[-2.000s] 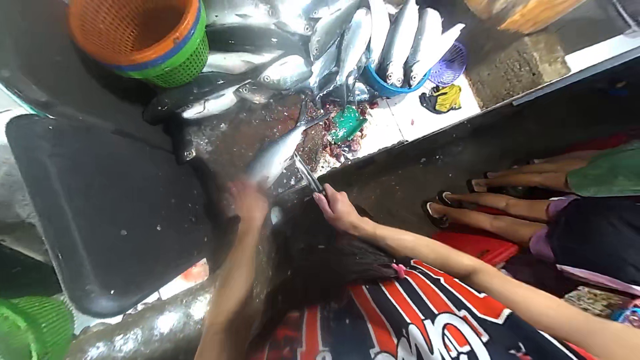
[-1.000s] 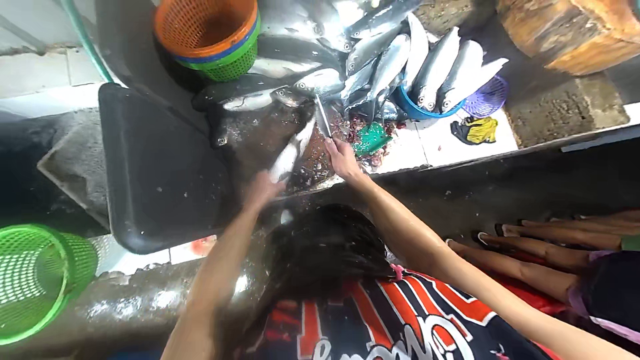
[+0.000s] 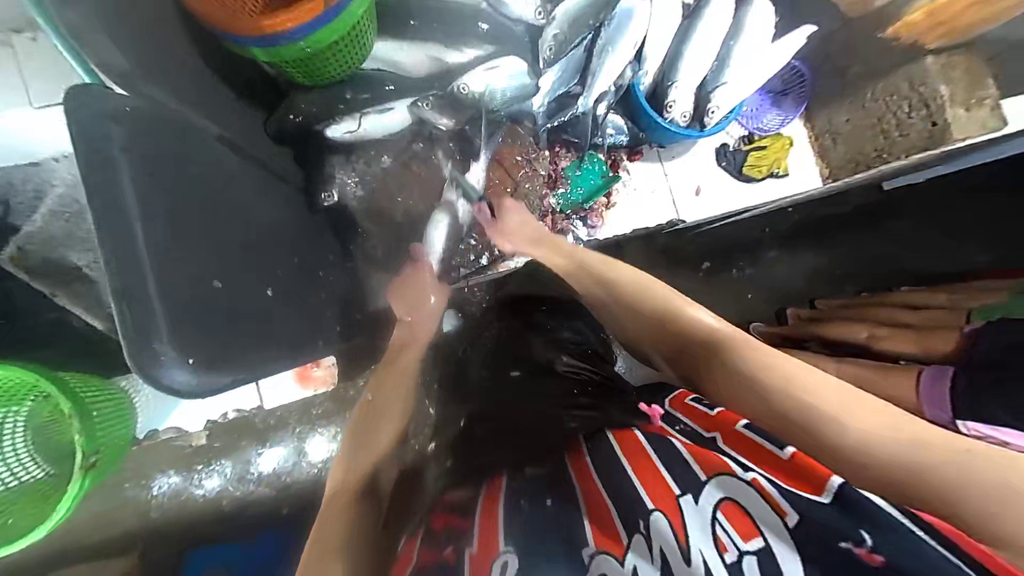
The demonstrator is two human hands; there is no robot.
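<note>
A silvery fish [image 3: 442, 232] lies on a wet, brownish board [image 3: 512, 164], blurred by motion. My left hand [image 3: 418, 290] holds its near end. My right hand [image 3: 508, 224] grips a knife [image 3: 466, 188], whose blade lies over the fish. Right of the board, a green plastic piece [image 3: 586, 182] rests among reddish fish scraps [image 3: 560, 164]. Beyond the hands, whole fish [image 3: 496, 82] are heaped. More fish [image 3: 696, 60] stick out over a blue basin [image 3: 680, 134] at the upper right.
A black plastic tray [image 3: 216, 264] stands on the left, a green basket [image 3: 104, 432] at the lower left. Stacked orange and green baskets [image 3: 328, 52] are at the top. A purple basket [image 3: 776, 98] and yellow-black cloth [image 3: 760, 158] lie right. Other people's legs [image 3: 888, 332] show at right.
The fish stays in my left hand and the knife in my right. The knife blade, above the fish's right side a second ago, now lies across it. The view has shifted.
</note>
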